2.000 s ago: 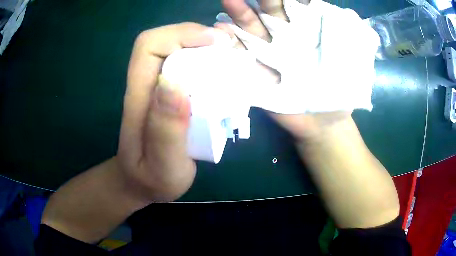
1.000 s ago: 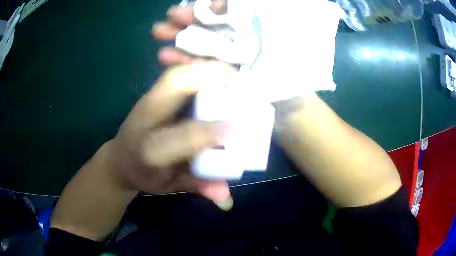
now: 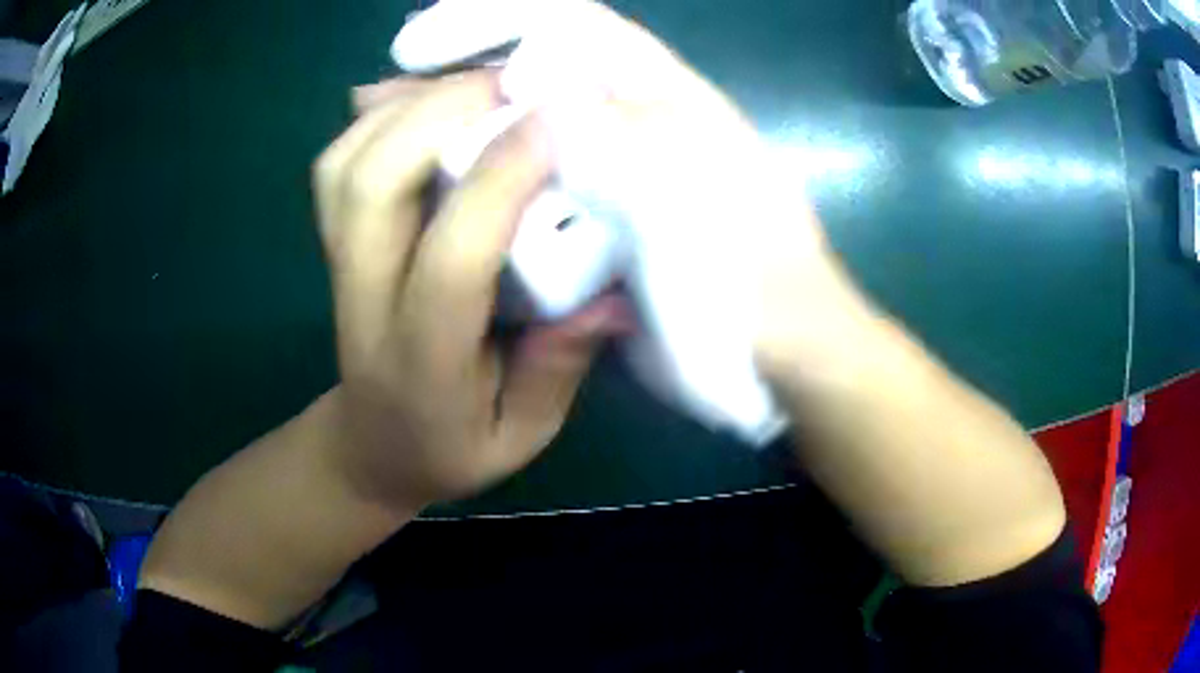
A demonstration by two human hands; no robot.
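Observation:
A white travel adapter (image 3: 563,258) is held in front of me over the dark green worktop (image 3: 198,342). It is blurred, and a small dark slot shows on the face towards me. My left hand (image 3: 428,263) is wrapped around its left side. A white wiping cloth (image 3: 684,224) covers most of my right hand (image 3: 612,105), which presses against the adapter's upper right side. The right fingers are largely hidden under the cloth and behind the adapter.
A clear plastic bottle (image 3: 1007,50) is at the upper right. White adapters (image 3: 1188,210) are cut off at the right edge. A red bin (image 3: 1158,513) with small pale parts is at the lower right. White strips (image 3: 42,105) hang at the far left.
The adapter has moved up and turned in my left hand, whose fingers now close around it. My right hand with the cloth has come down against its right side; the cloth now hangs lower.

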